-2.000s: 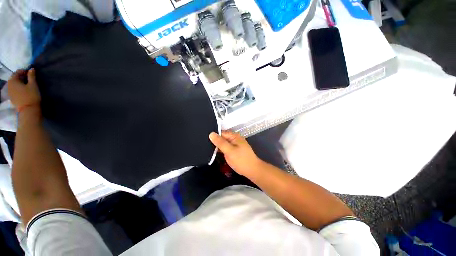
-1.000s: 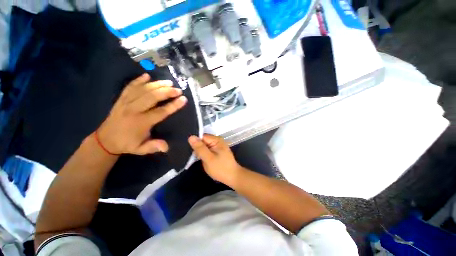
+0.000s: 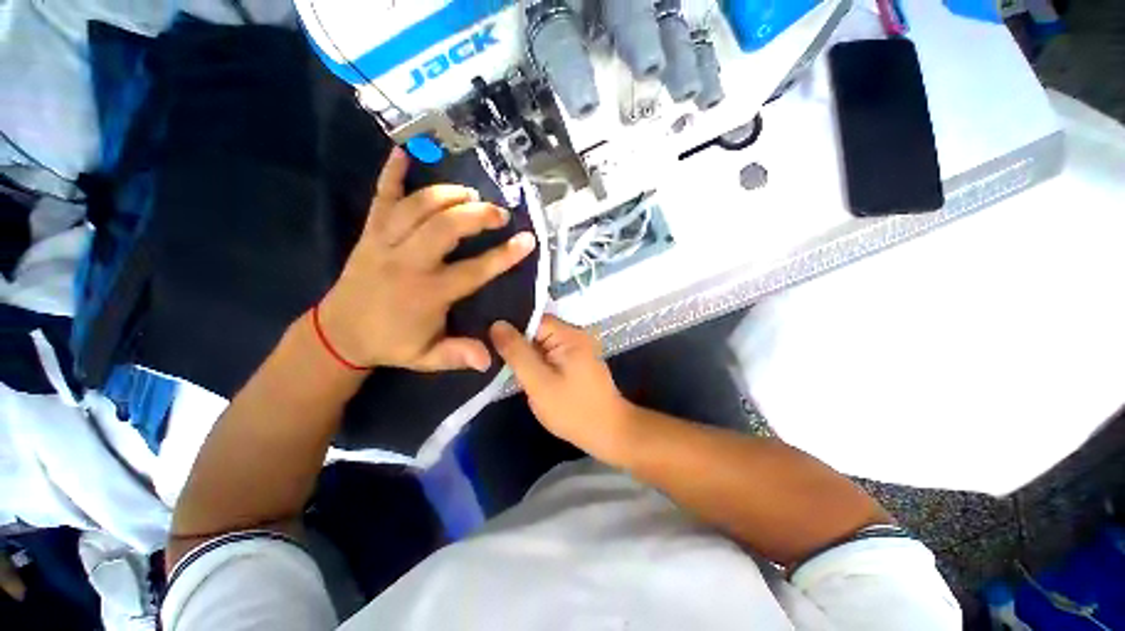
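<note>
A black fabric panel (image 3: 241, 234) lies left of and under the overlock machine's (image 3: 450, 56) needle area, with a white edge strip (image 3: 544, 253) along its right and lower edge. My left hand (image 3: 426, 277) lies flat on the panel, fingers spread, fingertips just below and left of the presser foot (image 3: 508, 179). My right hand (image 3: 561, 376) pinches the panel's white edge between thumb and fingers, at the table's front edge. The stitching point itself is partly hidden by metal parts.
A black mobile phone (image 3: 885, 127) lies on the table right of the machine. Thin white thread (image 3: 607, 243) fills an opening near the table front. Large white fabric panels (image 3: 938, 358) lie right of the table. Blue and black garment pieces (image 3: 117, 234) are at the left.
My left hand has moved from the panel's far left edge to near the presser foot. My right hand still pinches the white edge. The view has shifted slightly.
</note>
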